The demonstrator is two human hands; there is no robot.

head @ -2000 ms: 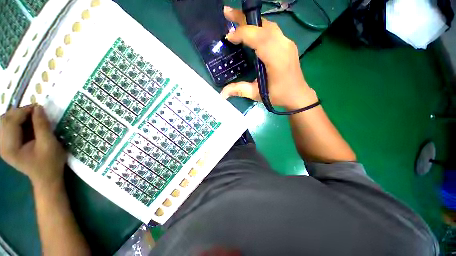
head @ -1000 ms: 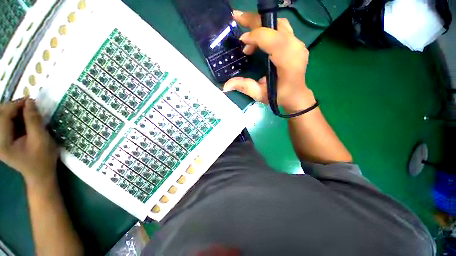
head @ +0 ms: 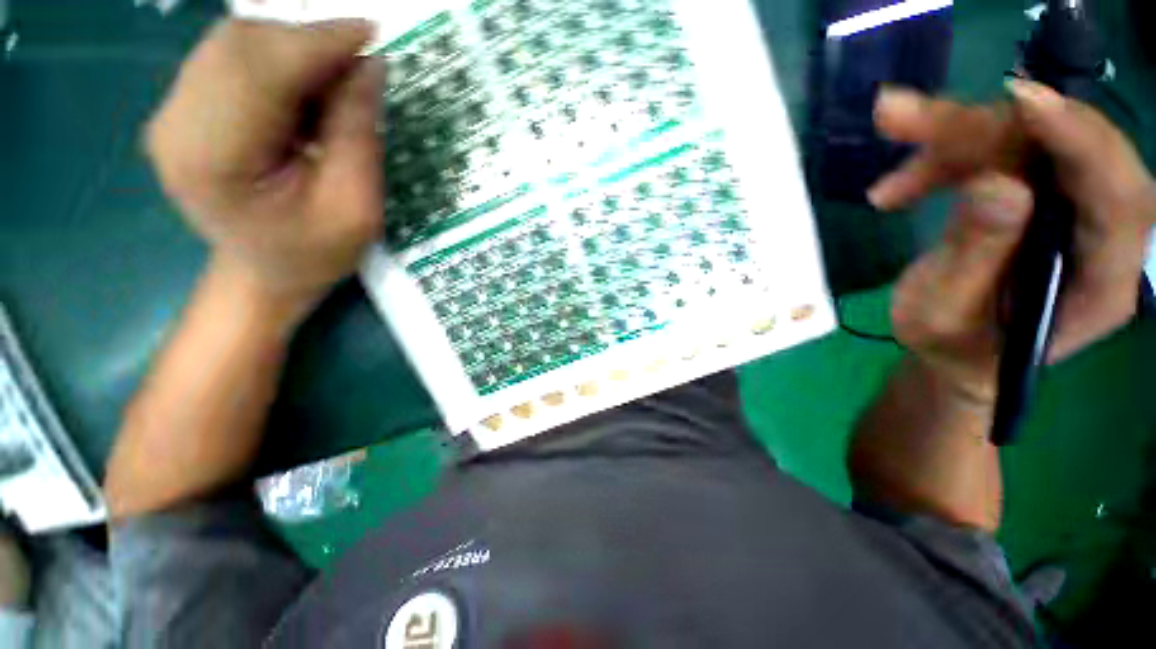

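Observation:
The white tray (head: pixel 792 241) lies at top centre, its near edge over my lap, with tan oval holes along that edge. Green circuit board panels (head: pixel 609 241) in several blocks lie on it, blurred by motion. My left hand (head: pixel 285 152) is at the tray's left edge with thumb and fingers pinched together; whether solder wire is between them cannot be seen. My right hand (head: pixel 1014 228) is right of the tray, holding the black soldering iron (head: pixel 1033 292) by its handle, its tip out of the picture or hidden.
The dark smartphone (head: pixel 884 76) lies between the tray and my right hand. A dark green bench mat (head: pixel 102 203) spreads at the left. A clear crinkled plastic bag (head: pixel 311 488) is near my left sleeve. A white-edged object (head: pixel 51 469) is at the far left.
The view has swung, so the tray appears further right, higher and turned. My left hand now appears higher and further right. The right hand with the iron appears larger, further right and turned.

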